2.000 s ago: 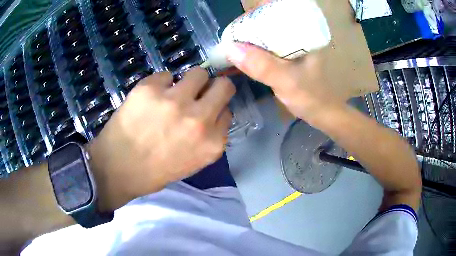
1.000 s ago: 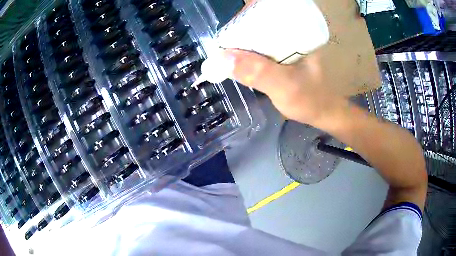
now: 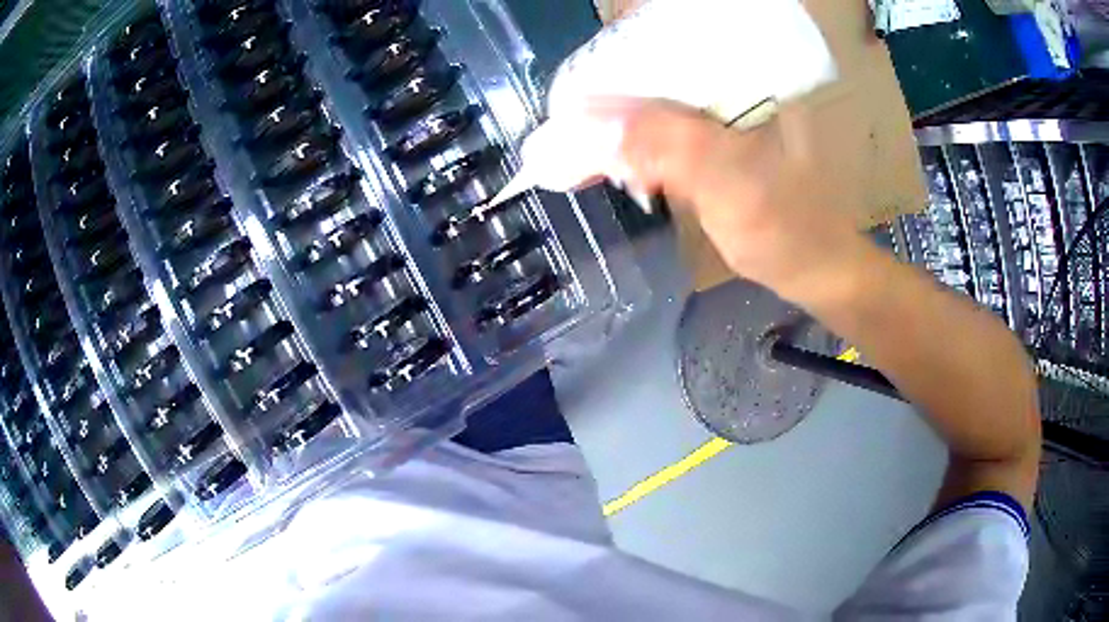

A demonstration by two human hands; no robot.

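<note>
My right hand [image 3: 742, 182] is closed around a white squeeze bottle [image 3: 705, 61], tilted down to the left. Its pointed nozzle tip is at a black round part [image 3: 474, 221] with a short shiny shaft, in the rightmost row of a clear plastic tray [image 3: 444, 292]. Whether the tip touches the part cannot be told. The tray holds rows of such parts between long raised ribs, and its near edge reaches over my lap. My left hand is not in view.
A brown cardboard sheet [image 3: 870, 146] lies behind my right hand. White paper [image 3: 918, 12] and a blue item [image 3: 1046, 43] are at the upper right. Other filled trays [image 3: 997, 231] stand at the right. A round metal base [image 3: 742, 365] and yellow line [image 3: 669, 476] are below.
My left hand, over the tray two seconds ago, has gone out of the picture. The bottle first moved down the row; since one second ago it has shifted slightly right, its nozzle near the same part.
</note>
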